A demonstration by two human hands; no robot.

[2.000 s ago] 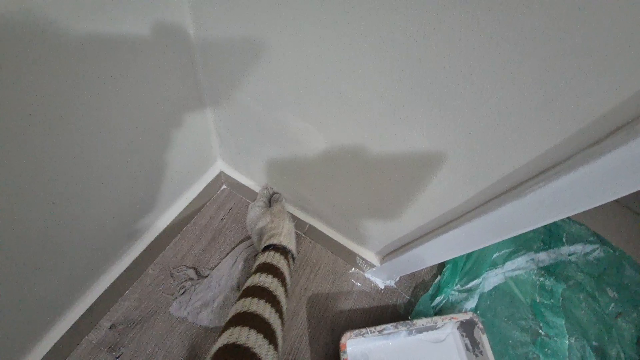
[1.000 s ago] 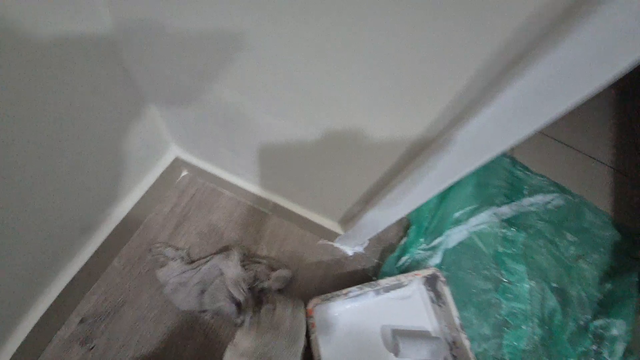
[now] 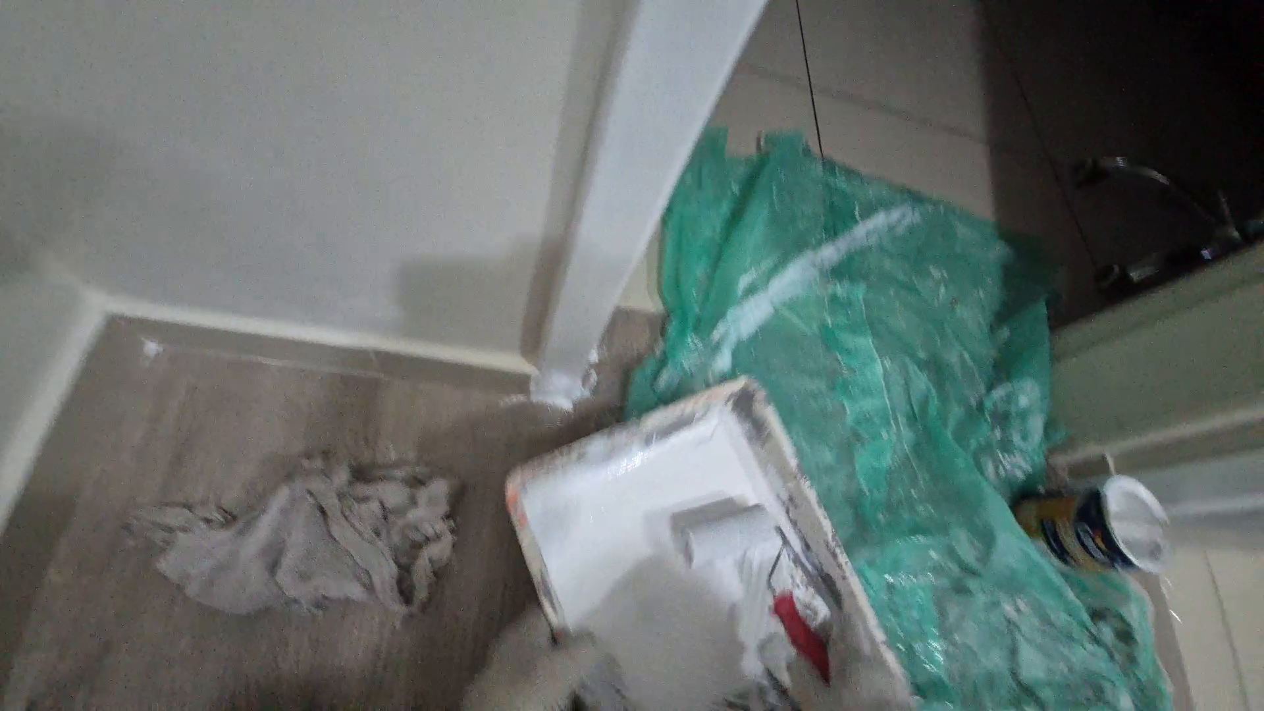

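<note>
A white-filled paint tray (image 3: 602, 513) with a stained rim lies at the lower middle. In it rests a small paint roller (image 3: 726, 533) with a red handle (image 3: 802, 637). My left hand (image 3: 543, 667), in a pale glove, is at the tray's near left edge; blur hides its fingers. My right hand (image 3: 839, 671), also gloved, is low in the view beside the red handle, and its grip is unclear. A crumpled grey rag (image 3: 316, 538) lies on the wood-look floor, left of the tray. White paint marks the foot of the white door frame (image 3: 632, 178).
Green plastic sheeting (image 3: 889, 395) with white smears spreads over the floor right of the tray. A paint can (image 3: 1091, 523) stands on its right side. Skirting (image 3: 326, 346) runs along the wall at left. A dark area with a metal fitting (image 3: 1165, 197) is at upper right.
A gloved hand was at the skirting two seconds ago, then beside the rag. Now both hands are by the tray and the rag lies apart from them. The view has swung right.
</note>
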